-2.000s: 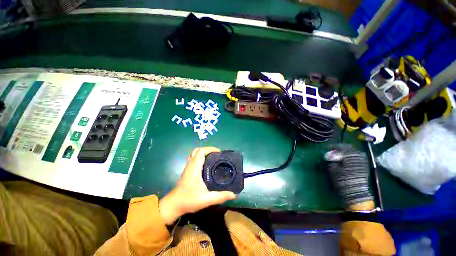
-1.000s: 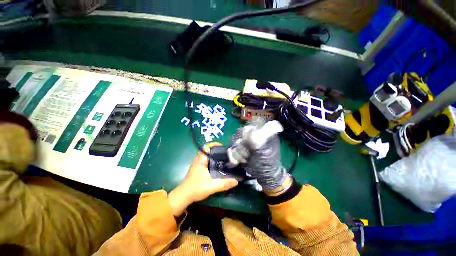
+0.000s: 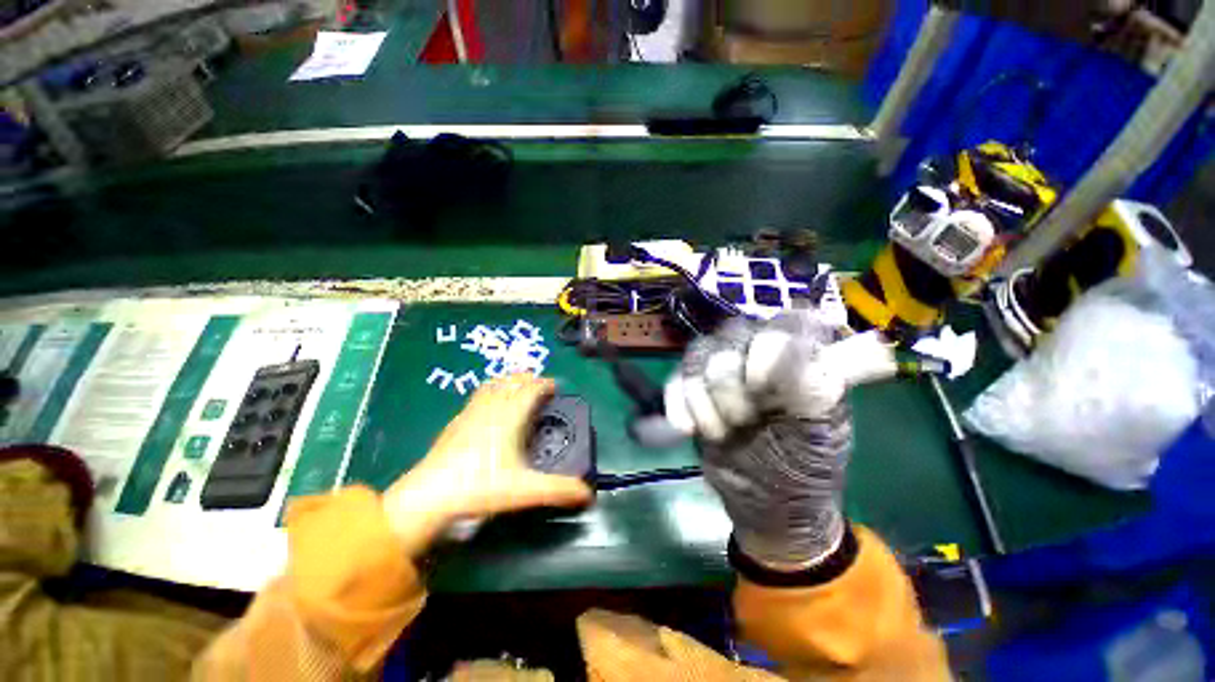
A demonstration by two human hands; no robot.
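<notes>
The black socket block (image 3: pixel 562 440) stands near the bench's front edge, its round outlet facing up toward me. My bare left hand (image 3: pixel 486 460) grips it from the left, thumb along the near side. A black cord leaves its right side and passes behind my right hand. My gloved right hand (image 3: pixel 780 413) is raised to the right of the block, apart from it, closed around a white cylindrical hand tool (image 3: pixel 859 357) that sticks out to the right with a dark, thin tip. A blurred black piece (image 3: pixel 646 404), perhaps a plug, shows at the glove's left side.
White clips (image 3: pixel 500 352) lie behind the block. A printed sheet (image 3: pixel 173 440) covers the left. Behind my right hand are a brown strip (image 3: pixel 633 331) and a white strip (image 3: pixel 766 283). A striped fixture (image 3: pixel 886 287), plastic bag (image 3: pixel 1093 386) and thin rod (image 3: pixel 973 466) are at right. Another person's sleeve (image 3: pixel 47 546) shows at lower left.
My right hand came from the right to the block, then moved back up and right with the white tool. The looping cord over the block is gone from view. The camera view has shifted.
</notes>
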